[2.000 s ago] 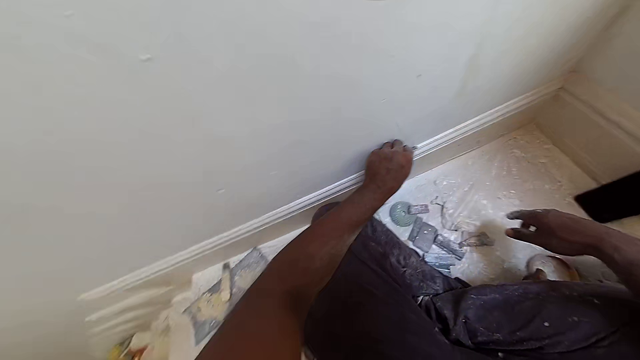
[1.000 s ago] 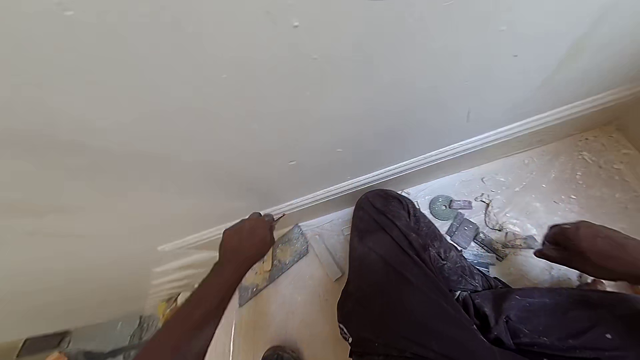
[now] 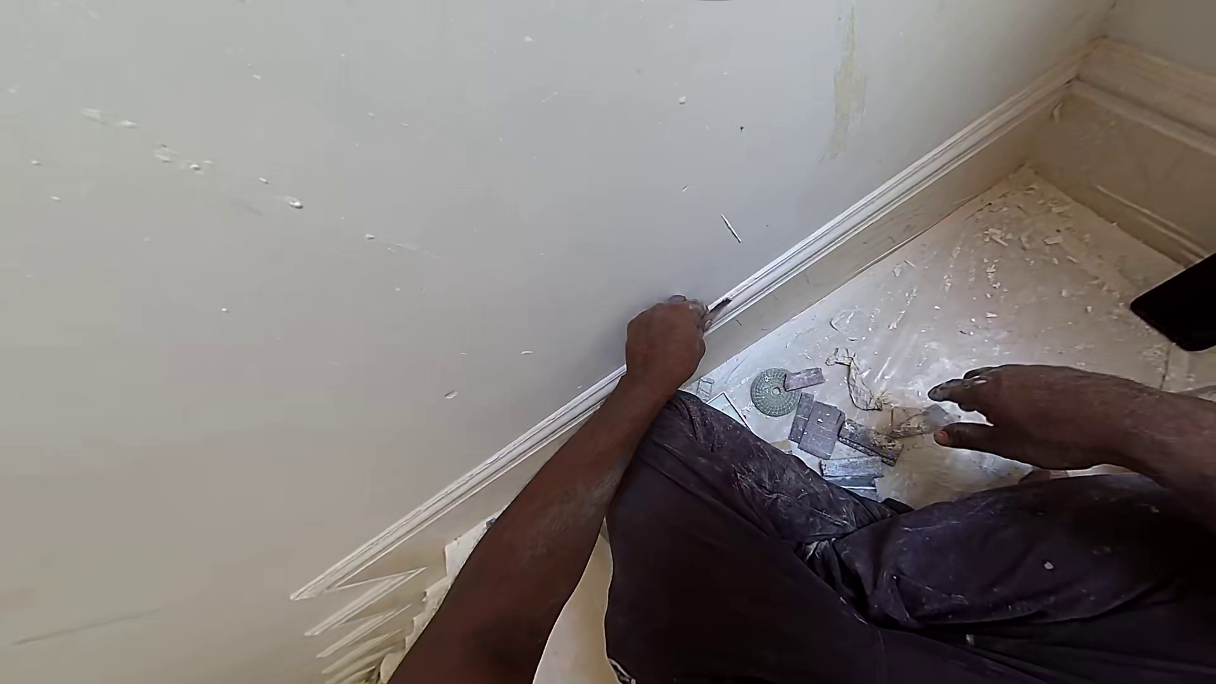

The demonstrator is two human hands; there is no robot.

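Observation:
My left hand is closed around a small, thin tool whose dark tip rests at the moulded top edge of the white skirting board. Most of that tool is hidden by the fingers, so its kind cannot be told. Above my knees, my right hand hovers with its fingers apart and nothing held. Near it on the dusty floor lie a round green perforated disc, grey rectangular blocks and a crumpled strip.
The pale wall bears specks and scratches. Plaster crumbs lie on the floor covering towards the corner. A black object juts in at the right edge. My dust-marked trousers fill the lower middle.
My left hand has moved right along the skirting board from its place near the left end one second ago. My right hand's fingers have spread. The view has shifted.

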